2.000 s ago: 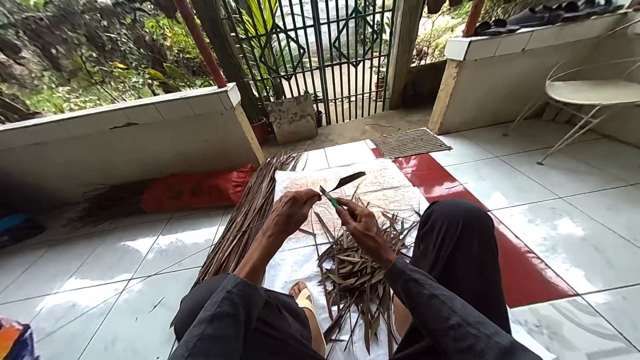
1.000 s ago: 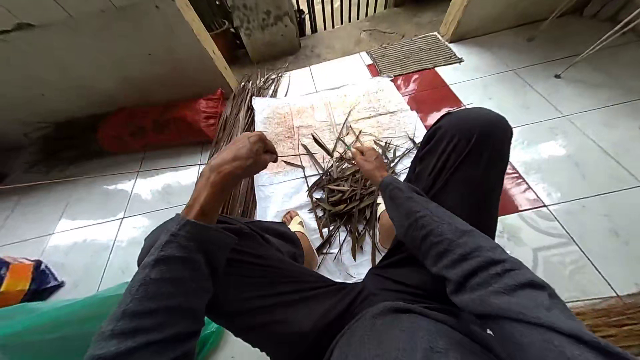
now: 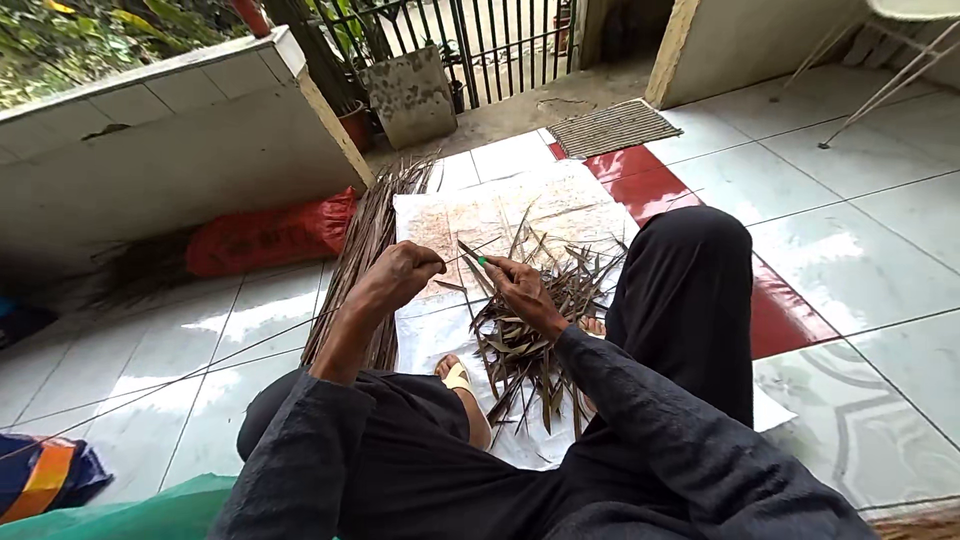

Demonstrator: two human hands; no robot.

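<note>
My left hand (image 3: 401, 276) grips a thin dark leaf midrib (image 3: 456, 259), whose long ends trail to the lower left. My right hand (image 3: 521, 291) is closed on a small knife (image 3: 472, 252) with a green part at its handle; the blade points up-left, close to the midrib. Below and right of that hand lies a loose heap of dry brown leaf strips (image 3: 525, 345) on a stained white sheet (image 3: 427, 217). Along the sheet's left edge runs a bundle of long dry fronds (image 3: 364, 277).
A red sack (image 3: 262, 236) lies by the low wall at left. Green plastic (image 3: 150, 510) and a blue-and-orange bag (image 3: 49, 476) are at lower left. A ribbed doormat (image 3: 615, 127) lies before the gate (image 3: 510, 45). Metal chair legs (image 3: 885, 90) stand at upper right.
Since one second ago, my hands have come nearer each other, above the sheet. The knife shows plainly now beside the midrib. The view has tilted up.
</note>
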